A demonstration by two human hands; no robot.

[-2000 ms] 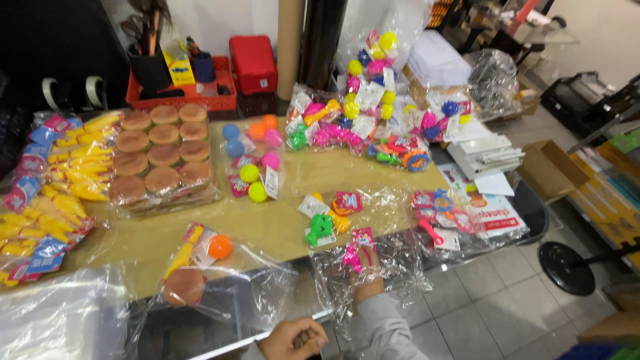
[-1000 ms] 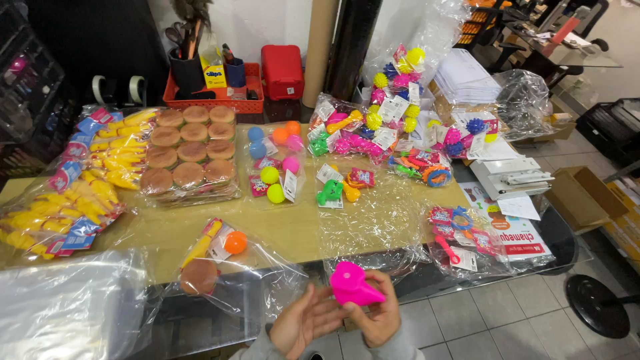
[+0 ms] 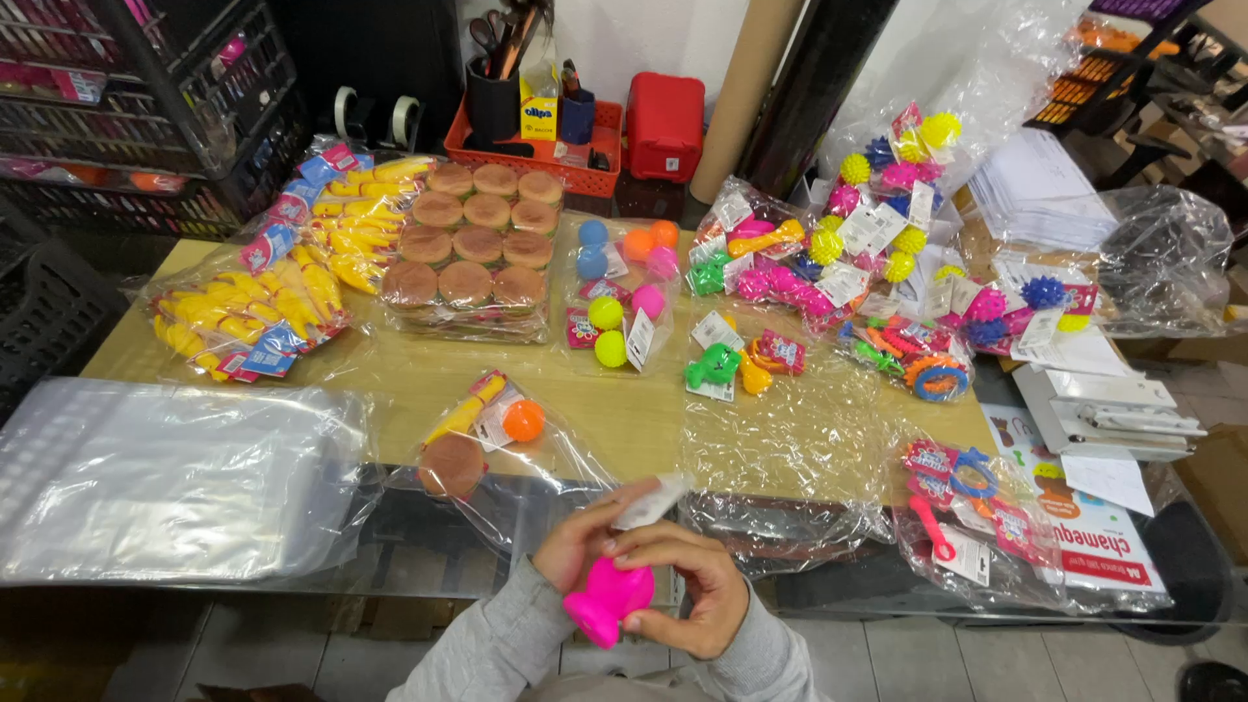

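A bright pink rubber toy (image 3: 612, 597) is between my two hands, in front of the table edge. My right hand (image 3: 687, 585) grips it with thumb and fingers. My left hand (image 3: 585, 541) is behind it, with a white tag (image 3: 651, 500) at its fingertips. Beyond my hands, a clear bag (image 3: 546, 487) holds a toy burger (image 3: 452, 466), an orange ball (image 3: 524, 420) and a yellow squeaky toy (image 3: 466, 408). To the right, a green toy (image 3: 714, 367) and an orange toy (image 3: 756, 372) lie on crinkled clear plastic (image 3: 790, 448).
Flat clear bags (image 3: 185, 487) cover the table's left front. Behind lie bagged yellow toys (image 3: 249, 307), packed toy burgers (image 3: 478, 234) and bagged balls (image 3: 624, 312). Spiky balls (image 3: 827, 244) are heaped at the back right; another toy bag (image 3: 975, 517) lies right front. Black crates (image 3: 234, 117) stand at left.
The right hand was over the crinkled plastic at a pink item; the pink toy is now held nearer my body. Since one second ago, the toy has turned and a white tag shows at my left fingers.
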